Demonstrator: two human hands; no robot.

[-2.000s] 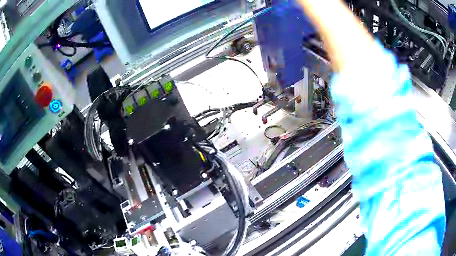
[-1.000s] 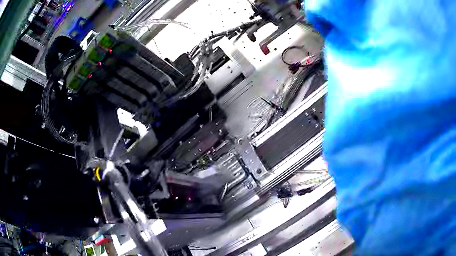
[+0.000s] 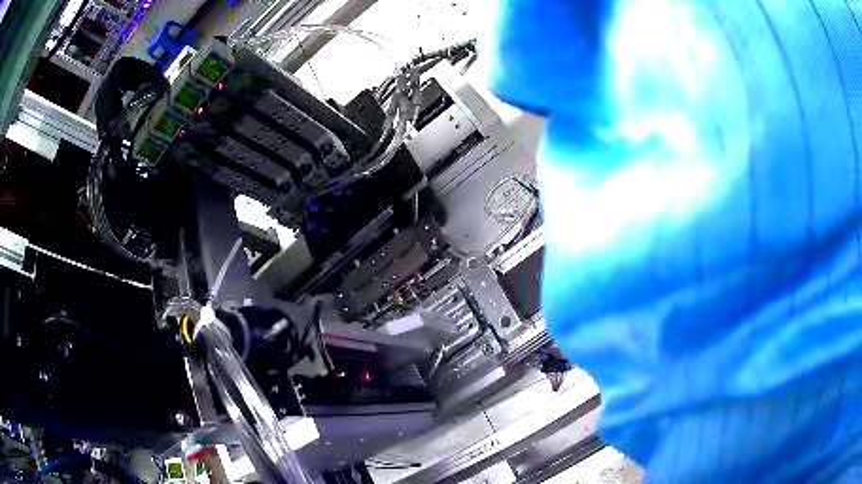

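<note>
No hand shows in the head view. A large light blue sleeve (image 3: 699, 236) fills the right side, very close to the camera, and hides what lies behind it. Nearest in front is the machine interior. A row of digital displays glowing green (image 3: 189, 95), with small red lights, sits on a dark ribbed block (image 3: 274, 132) at the upper left. A thick bundle of clear tubing (image 3: 246, 397) hangs at the lower left. A dark drilled metal block (image 3: 392, 269) lies at the middle beside a silver bracket (image 3: 487, 293).
Silver rails (image 3: 510, 435) curve along the bottom right. Clear looped tubes (image 3: 402, 113) run beside the ribbed block. Black machine housing (image 3: 76, 350) fills the lower left. A thin wire coil (image 3: 510, 200) lies on the pale plate near the sleeve.
The bare forearm seen two seconds ago has left the picture. The sleeve has grown and spread further left. The view has moved closer to the ribbed block and tubing; the screens are gone.
</note>
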